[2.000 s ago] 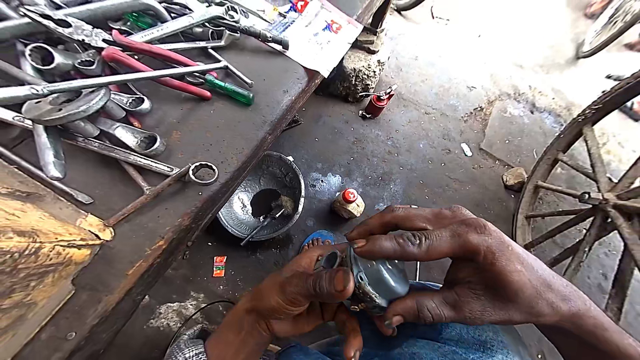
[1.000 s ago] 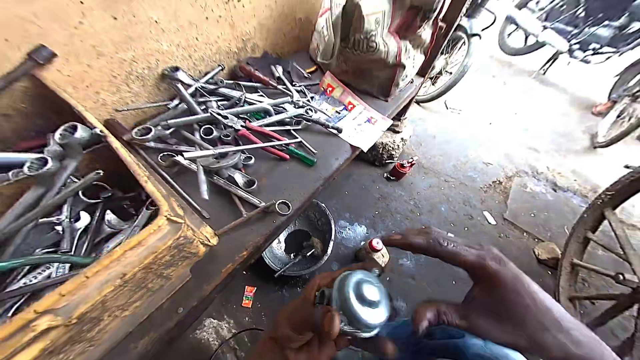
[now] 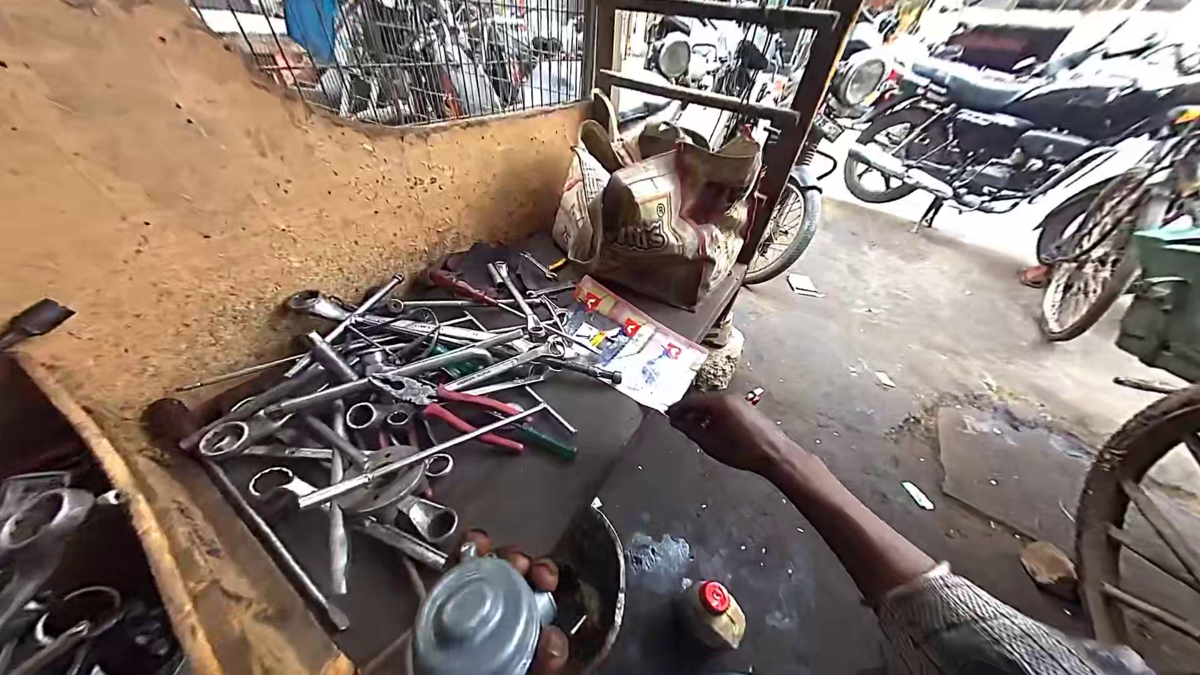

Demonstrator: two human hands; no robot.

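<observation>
My left hand (image 3: pixel 534 572), mostly hidden, grips a rounded grey metal housing (image 3: pixel 478 619) at the bottom of the view, its fingertips showing along the top and right side. My right hand (image 3: pixel 731 429) reaches out to the near corner of a printed plastic sheet (image 3: pixel 647 361) on the bench; its fingers are curled, and whether they pinch the sheet cannot be seen. Left of that hand lie pliers with red handles (image 3: pixel 478 412), a green-handled tool (image 3: pixel 544 442) and a heap of spanners (image 3: pixel 375 478).
A wooden box (image 3: pixel 141 534) of tools stands at the left. Beyond the sheet is a printed bag (image 3: pixel 670 220). A metal bowl (image 3: pixel 614 562) and a red-capped bottle (image 3: pixel 715 614) are on the floor. A spoked wheel (image 3: pixel 1139 525) stands right, with parked motorcycles (image 3: pixel 994 141) behind.
My right hand has left the metal housing and stretched forward to the sheet's corner. The housing stays in my left hand, now at the bottom of the view. The view has swung up and left.
</observation>
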